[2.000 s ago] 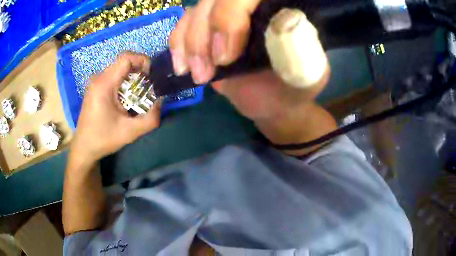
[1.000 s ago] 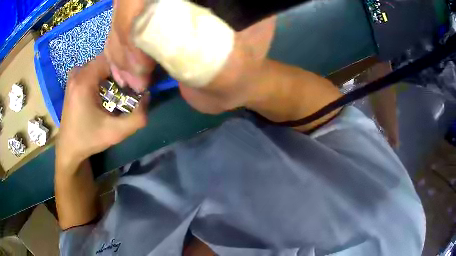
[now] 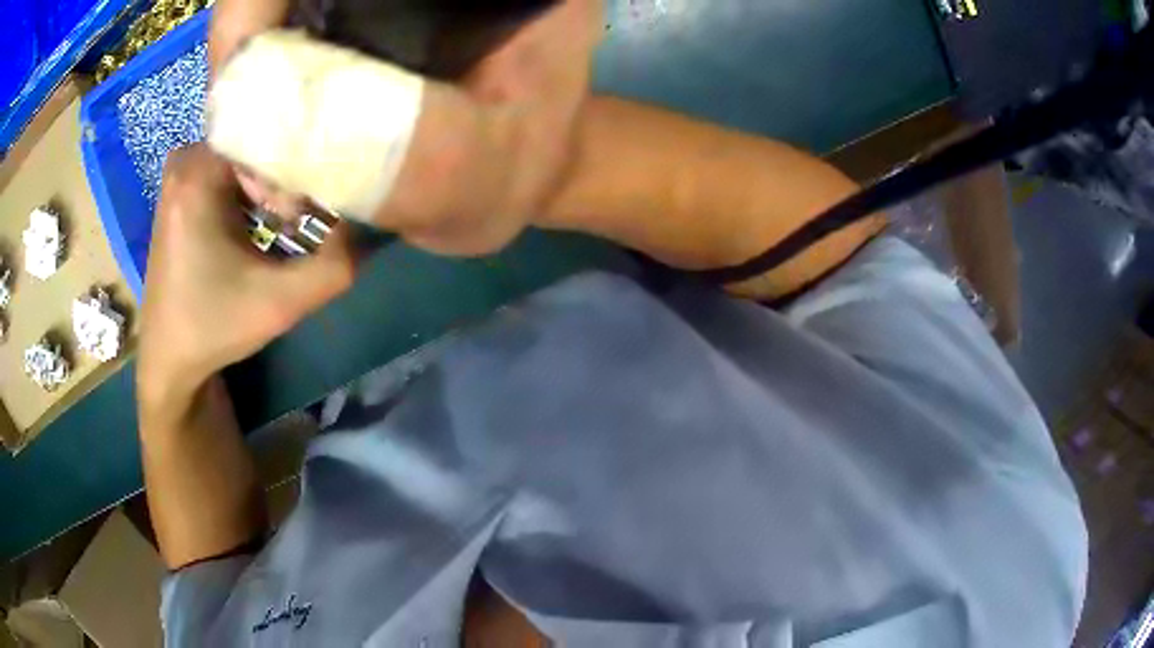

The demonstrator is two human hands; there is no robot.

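Note:
My left hand (image 3: 209, 272) holds a white plastic housing with silver and brass-coloured metal pieces (image 3: 297, 233). My right hand (image 3: 481, 165) is over it, its fingertips at the housing's upper side. A cream wrap (image 3: 316, 127) shows on a digit of my right hand. The black electric screwdriver (image 3: 418, 28) is in my right hand and cut off by the top edge. Its nose is not visible, and my fingers hide part of the housing. I cannot see whether a screw is in my fingertips.
A blue tray of small silver screws (image 3: 162, 114) lies behind my left hand. A tan cardboard tray (image 3: 70, 165) at the left holds several white parts. Brass pieces (image 3: 152, 32) lie behind. The black cord (image 3: 936, 171) crosses my right forearm.
My right hand has moved left and in close over the housing, and the screwdriver has swung up toward the top edge. My left hand has shifted slightly left with the housing in it.

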